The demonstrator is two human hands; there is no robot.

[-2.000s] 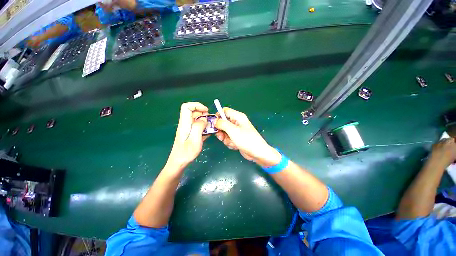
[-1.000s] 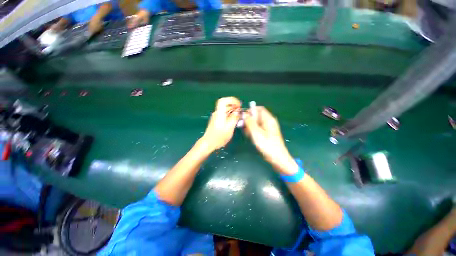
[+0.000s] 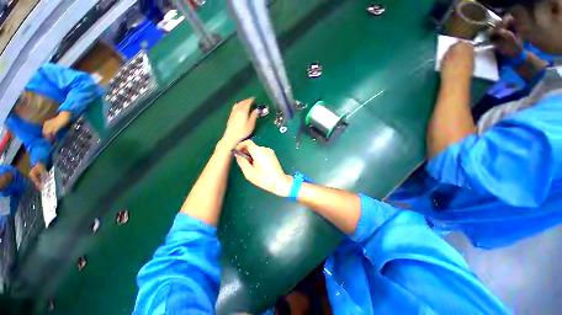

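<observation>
My left hand reaches forward on the green bench. Its fingers are apart, with the tips at a small electronic module beside the grey post; whether they touch it I cannot tell. My right hand, with a bright blue wrist strap, is just below and right of my left hand. It pinches a small dark item between thumb and fingers; whether this is a module or a tool is unclear. The white pen-like tool cannot be made out.
A grey post stands just beyond my hands. Right of it is a wire reel with wire running right. More modules lie along the bench. Blister trays and workers' arms are at left. Another person works at right.
The view has turned to the right. My hands have parted from their hold together; my left hand has reached out to the module by the post. The white tool no longer shows.
</observation>
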